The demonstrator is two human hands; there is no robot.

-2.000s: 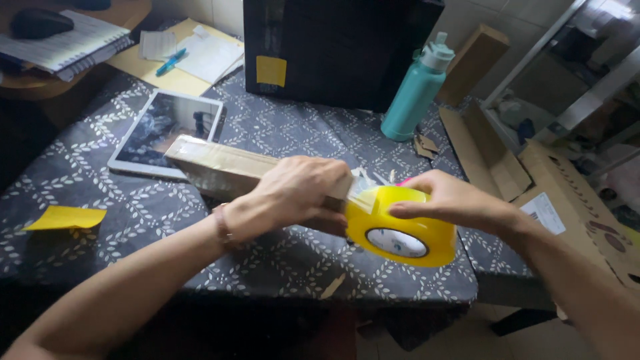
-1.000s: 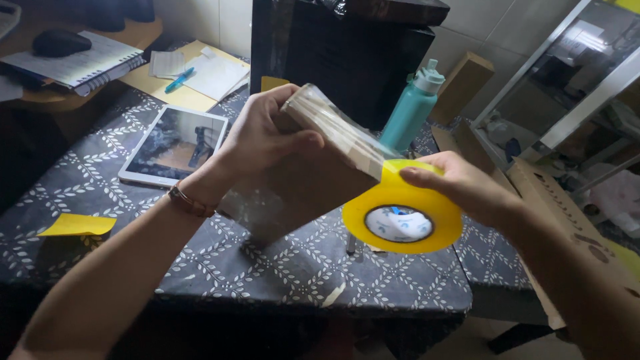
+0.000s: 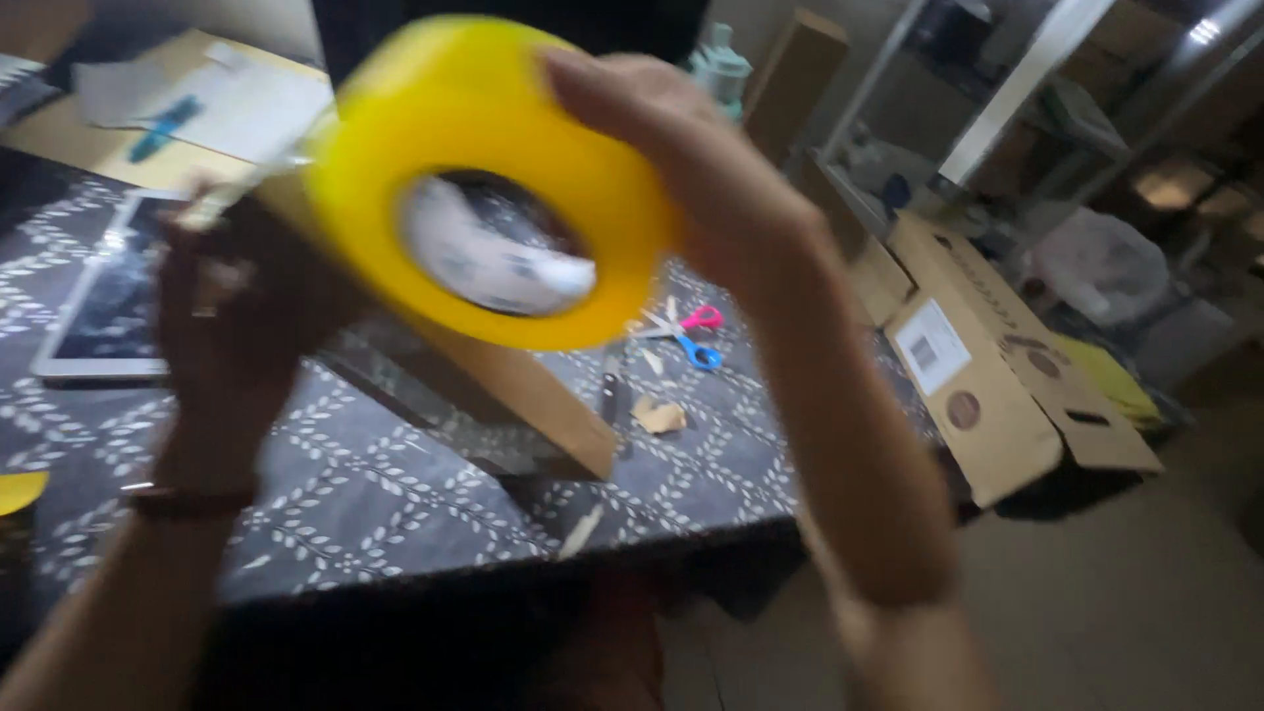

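Note:
My right hand [image 3: 691, 148] grips a large roll of yellow packing tape [image 3: 494, 178], raised above the table and blurred by motion. The roll covers the upper part of a flat cardboard box [image 3: 523, 395], which slants down to the right. My left hand [image 3: 237, 296] is shut on the far left end of this box, its fingers dark and blurred. A strip of clear tape seems to run along the box's upper end beside the roll. Scissors [image 3: 686, 336] with pink and blue handles lie on the patterned tablecloth, next to a knife [image 3: 610, 390] and a torn cardboard scrap [image 3: 659, 416].
A tablet [image 3: 104, 296] lies at left, below papers [image 3: 247, 109] and a blue pen [image 3: 165, 128]. A teal bottle [image 3: 722, 74] stands at the back, partly hidden. An open cardboard carton [image 3: 987, 385] sits to the right. The tablecloth's front edge [image 3: 474, 573] crosses below.
The tape roll and my right hand have moved up and left, over the box. The box now slants down to the right. The scissors and knife have come into sight. The view has shifted right.

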